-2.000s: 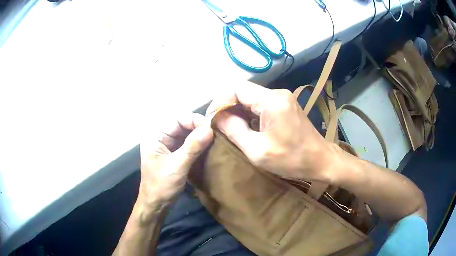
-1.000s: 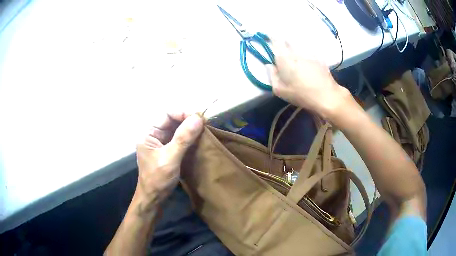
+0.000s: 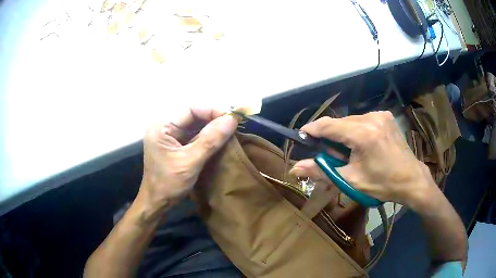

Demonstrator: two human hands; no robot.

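Note:
A tan handbag (image 3: 247, 217) lies over the lap with its mouth open, showing a gold zipper (image 3: 334, 227) inside. My left hand (image 3: 182, 149) pinches the bag's top corner at the table edge. A small yellow-tan tab (image 3: 243, 112) sticks out at its fingertips. My right hand (image 3: 375, 157) holds scissors (image 3: 345, 182) by the teal handles. The dark blades point left and their tips are at the tab. Whether the blades are fully closed on the tab I cannot tell.
Yellow-tan offcuts (image 3: 190, 23) and loose threads lie on the white table (image 3: 70, 108). A slim pen-like tool (image 3: 367, 20) with a cable and a dark round disc (image 3: 405, 16) are at the far right. More tan bags (image 3: 435, 114) are at right, beyond my right hand.
My right hand has picked up the scissors from the table and brought them to the bag corner. My left hand still pinches the corner. More offcuts show on the table.

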